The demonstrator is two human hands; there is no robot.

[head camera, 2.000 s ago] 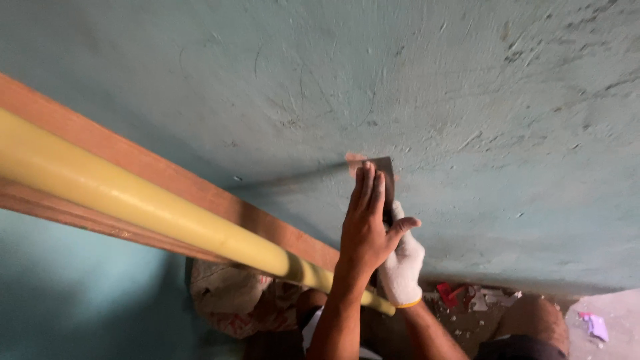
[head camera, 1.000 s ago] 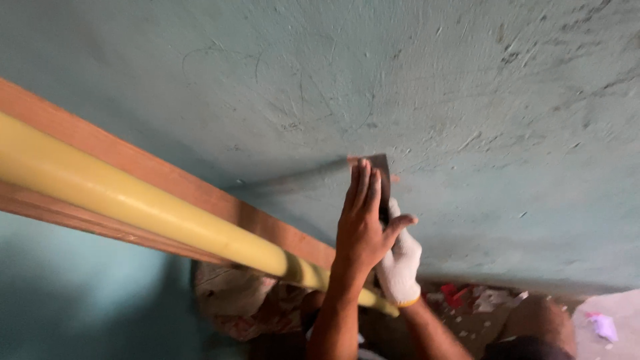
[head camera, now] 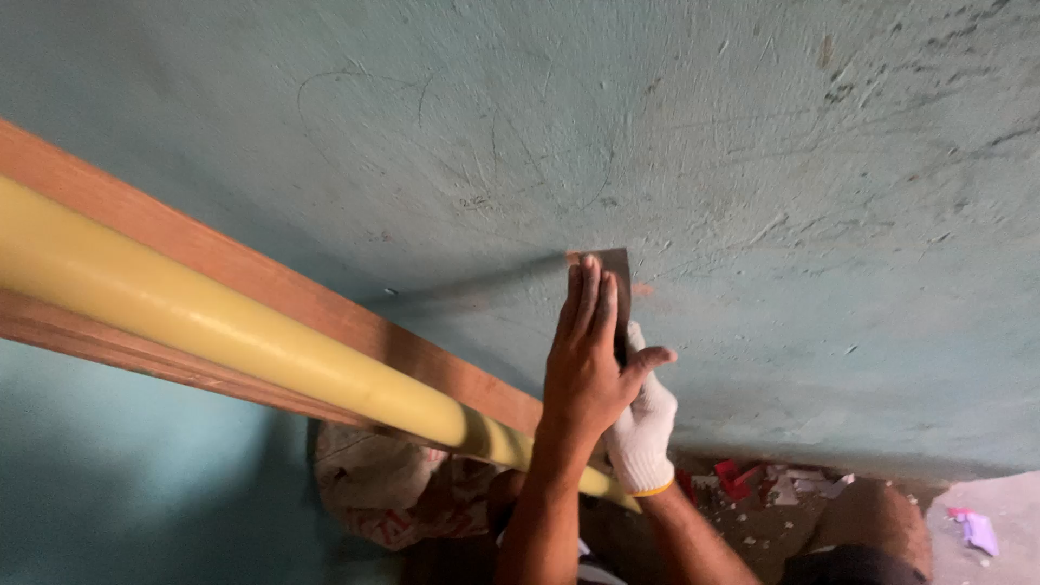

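My right hand [head camera: 650,431], in a white knit glove with a yellow cuff edge, grips the handle of a flat scraper or putty knife [head camera: 619,272]. The dark blade lies against the painted blue-green wall [head camera: 772,325]. Bare and dusty, my left hand [head camera: 593,349] rests its fingers flat on the blade, thumb spread to the right. The left palm hides much of the handle. Small orange-brown patches [head camera: 643,289] show on the wall beside the blade.
A yellow pole [head camera: 244,325] runs diagonally from the left, along an orange-brown wooden board [head camera: 309,296]. Below it is a crumpled sack [head camera: 374,479]. Red and pale scraps [head camera: 735,479] lie along the wall's base, near my bent knee [head camera: 873,520]. A purple piece [head camera: 979,534] lies at lower right.
Both hands have stayed together on the scraper, which has shifted only slightly at the same area of the wall.
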